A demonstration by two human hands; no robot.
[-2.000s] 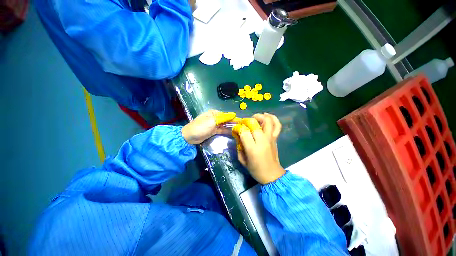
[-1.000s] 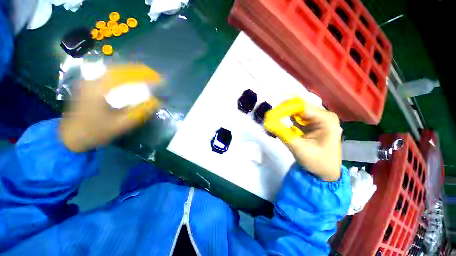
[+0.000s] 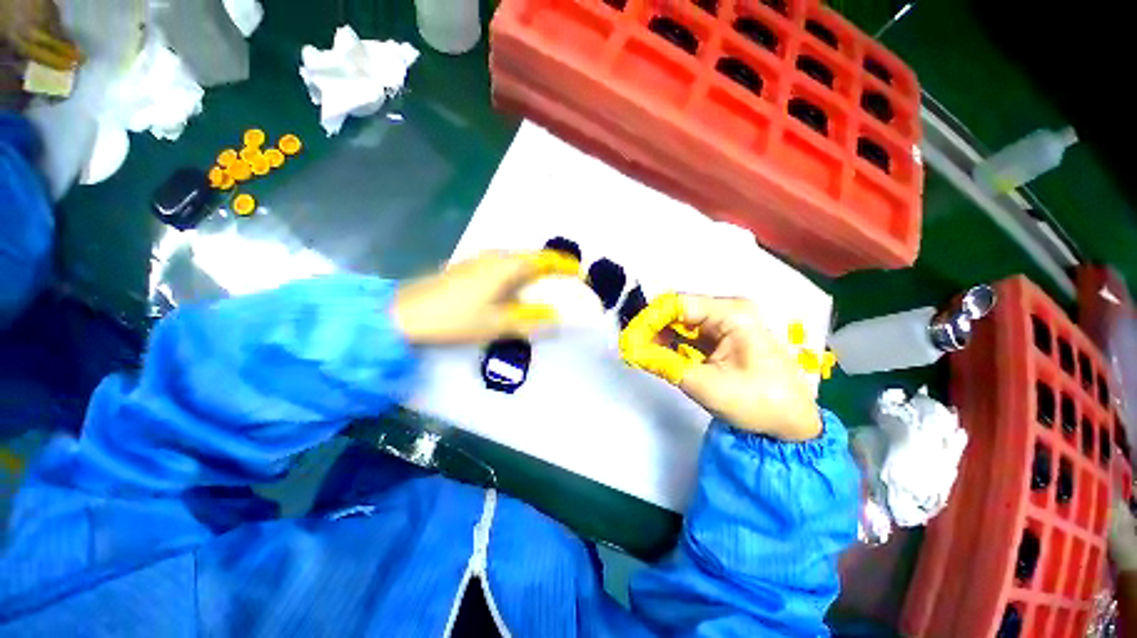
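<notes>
Several black octagonal watch cases lie on the white work pad (image 3: 599, 424). One watch case (image 3: 506, 365) with a bright reflection lies nearer me, and others, such as this watch case (image 3: 606, 283), form a row beyond. My left hand (image 3: 480, 297), blurred, is over the pad with yellow finger cots on its fingertips, its fingers closed around a white wipe (image 3: 561, 299). My right hand (image 3: 711, 355) is over the right of the pad, its cotted fingers curled with a gap between them; whether they hold something small is unclear.
Orange-red foam trays (image 3: 711, 112) with black parts stand beyond the pad, and another tray (image 3: 1022, 461) at right. A dispenser bottle (image 3: 892, 340) and crumpled wipe (image 3: 920, 455) lie right. Loose finger cots (image 3: 249, 160), a black container (image 3: 183, 197) and another wipe (image 3: 355, 77) lie left. A person's hand (image 3: 38, 50) shows top left.
The view has turned back from the left side to the pad. My hands, together two seconds ago, are apart; my left hand has moved right over the pad with the white wipe.
</notes>
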